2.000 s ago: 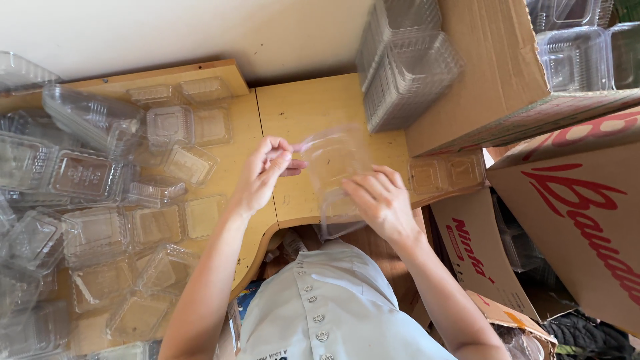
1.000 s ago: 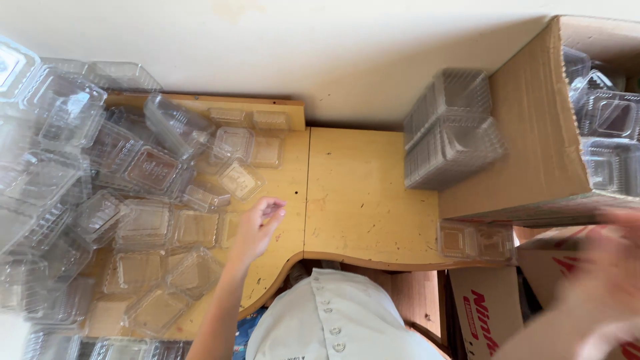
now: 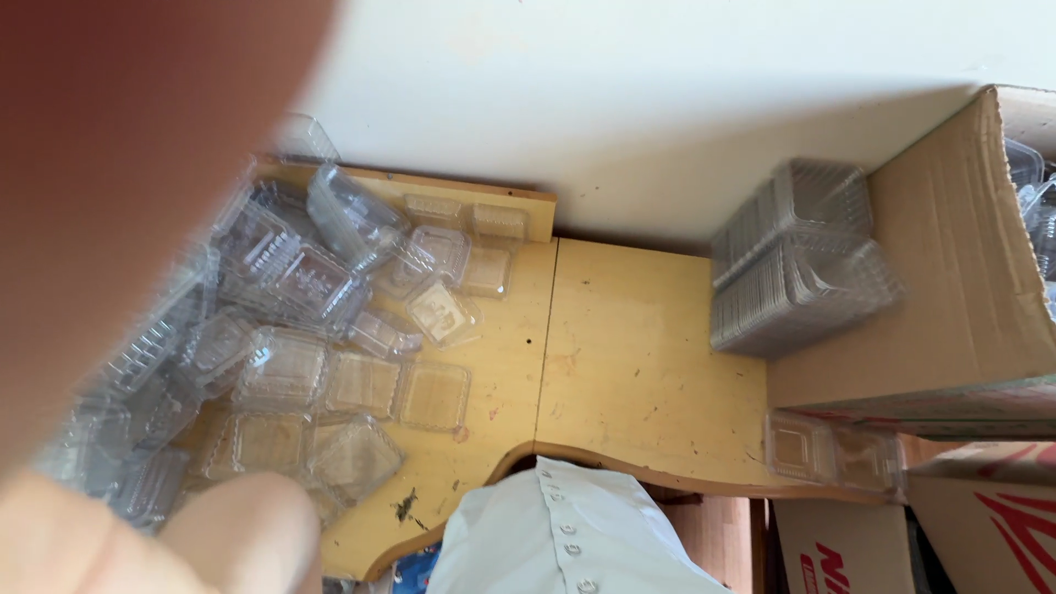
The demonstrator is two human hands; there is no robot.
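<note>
My left hand [image 3: 132,214] is very close to the camera, large and blurred along the left side; whether it holds anything cannot be told. My right hand is out of view. Behind the left hand, a loose pile of clear plastic clamshell containers [image 3: 280,272] covers the left of the yellow wooden table [image 3: 643,363]. Separate open containers [image 3: 436,396] lie flat at the pile's right edge. Two nested stacks of clear containers [image 3: 767,289] lean by the wall and a cardboard box [image 3: 924,280]. One open clear container [image 3: 833,455] lies at the table's front right edge.
The tall cardboard box at the right holds more clear containers [image 3: 1041,223]. Printed cardboard boxes [image 3: 850,544] stand below the table's right side. A white wall [image 3: 643,99] rises behind the table, and a low wooden ledge [image 3: 540,216] runs along its back left.
Two seconds ago both hands held a clear container over the table; one second ago it was no longer between them. My left hand has come up close to the camera, and the right has left the view.
</note>
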